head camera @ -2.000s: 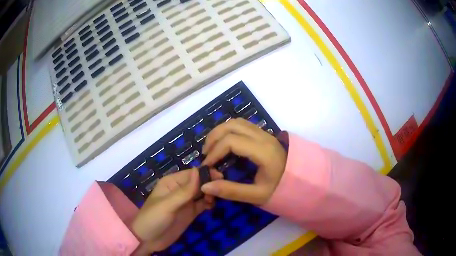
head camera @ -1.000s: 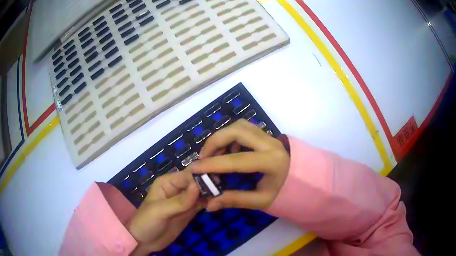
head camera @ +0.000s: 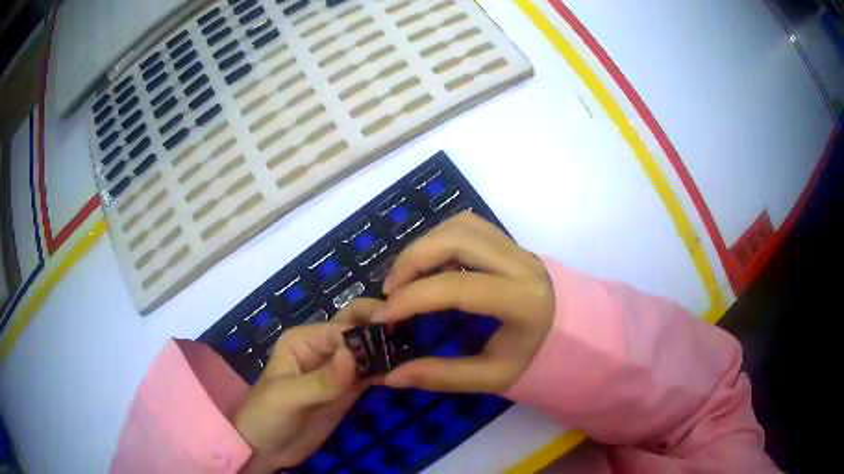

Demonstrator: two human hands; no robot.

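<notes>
A small dark oblong part (head camera: 368,349) with shiny edges is held between my two hands over the black-and-blue parts tray (head camera: 442,167). My left hand (head camera: 301,375) pinches its left side between thumb and fingers. My right hand (head camera: 481,301) has its thumb below and its fingers above the part's right side. My fingertips partly hide the part, and I cannot tell whether it is one piece or two together. Shiny oblong pieces (head camera: 348,295) lie in the tray's upper rows. My hands and sleeves cover much of the tray.
A cream parts tray (head camera: 305,199) lies beyond, with dark oblong pieces (head camera: 194,83) in its left and far rows. A second pale tray (head camera: 79,79) lies at the far left. Yellow and red tape lines cross the white tabletop (head camera: 574,204), and a red label (head camera: 751,243) is at right.
The part has turned in my fingers: the white strip seen a second ago no longer shows, and a dark face with shiny edges shows. My right hand has shifted slightly right.
</notes>
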